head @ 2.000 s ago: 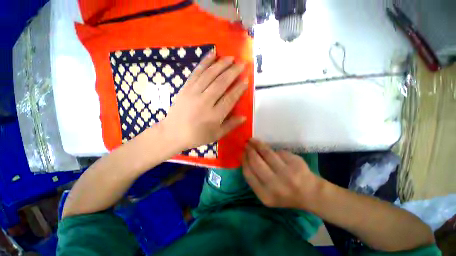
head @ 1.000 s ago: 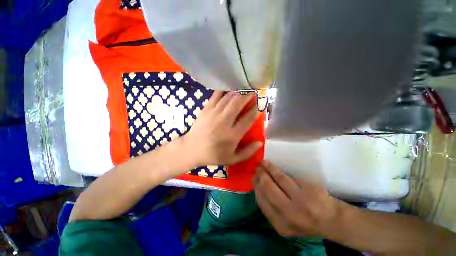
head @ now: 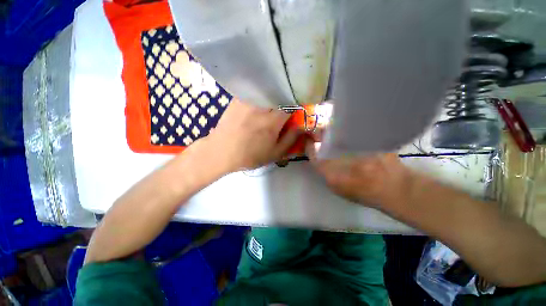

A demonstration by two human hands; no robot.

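Observation:
The orange bag piece lies on the white machine table, with its navy and cream patterned panel facing up. Its upper part is hidden behind the sewing machine head. My left hand lies on the piece's right part, fingers at the presser foot; its fingers are partly apart and press the cloth. My right hand is at the cloth's near right corner beside the needle area, with its fingertips close to the left fingertips. The right fingertips are blurred and partly behind the machine head, so their hold is unclear.
Red-handled snips lie at the right beside brown cardboard. A tape-wrapped grey box stands at the left. A coil-spring tensioner is on the machine. Blue bins and a clear plastic bag are below the table.
The orange piece has moved away from the wearer, under the machine head, so its near edge is now by the needle. Both hands have moved forward with it, and bare table shows in front.

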